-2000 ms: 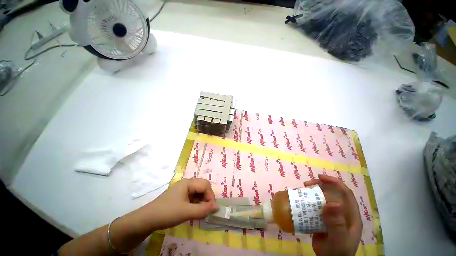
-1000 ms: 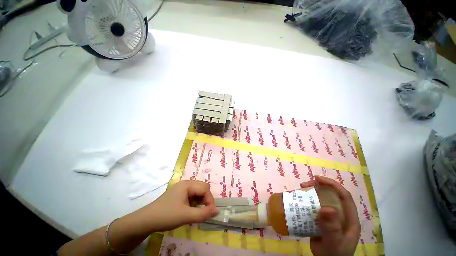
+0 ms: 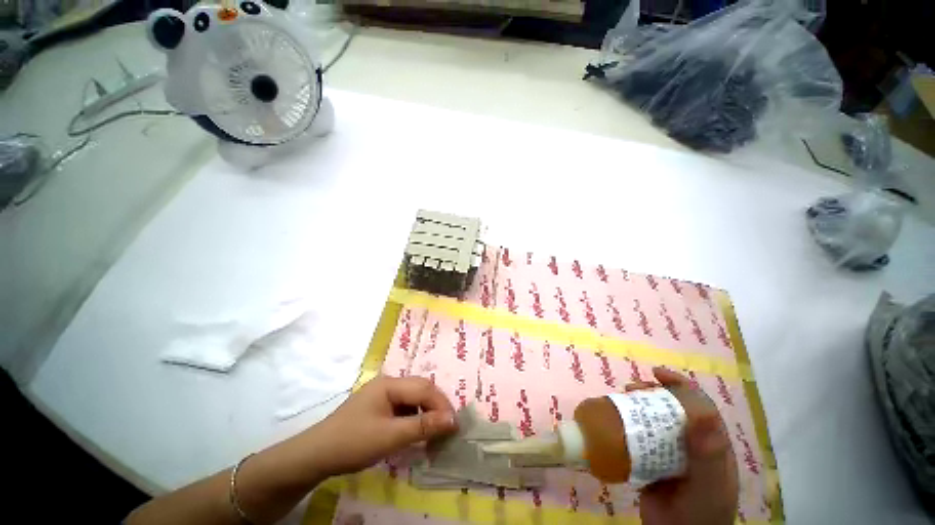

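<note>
My right hand [image 3: 702,451] is shut around a clear glue bottle [image 3: 631,436] of amber liquid with a white printed label. The bottle lies nearly level, its pale nozzle [image 3: 521,447] pointing left over the grey strips. My left hand [image 3: 415,415] pinches a grey fabric strip [image 3: 470,429] between thumb and fingers, its free part raised near the nozzle. More grey strips [image 3: 482,476] lie flat and overlapping under it on the pink printed board [image 3: 615,318]. Whether the nozzle touches the strip is unclear. A block of stacked grey tabs [image 3: 445,244] stands at the board's far left corner.
A white panda-shaped fan [image 3: 251,87] stands at the far left. A crumpled white cloth [image 3: 231,338] lies left of the board. Clear bags of dark pieces [image 3: 718,92] lie at the far right, with a smaller bag [image 3: 856,228] and a large one [image 3: 907,379] along the right.
The view has tilted up slightly. The strip in my left hand now stands raised and bent beside the nozzle. The bottle has shifted slightly right since one second ago.
</note>
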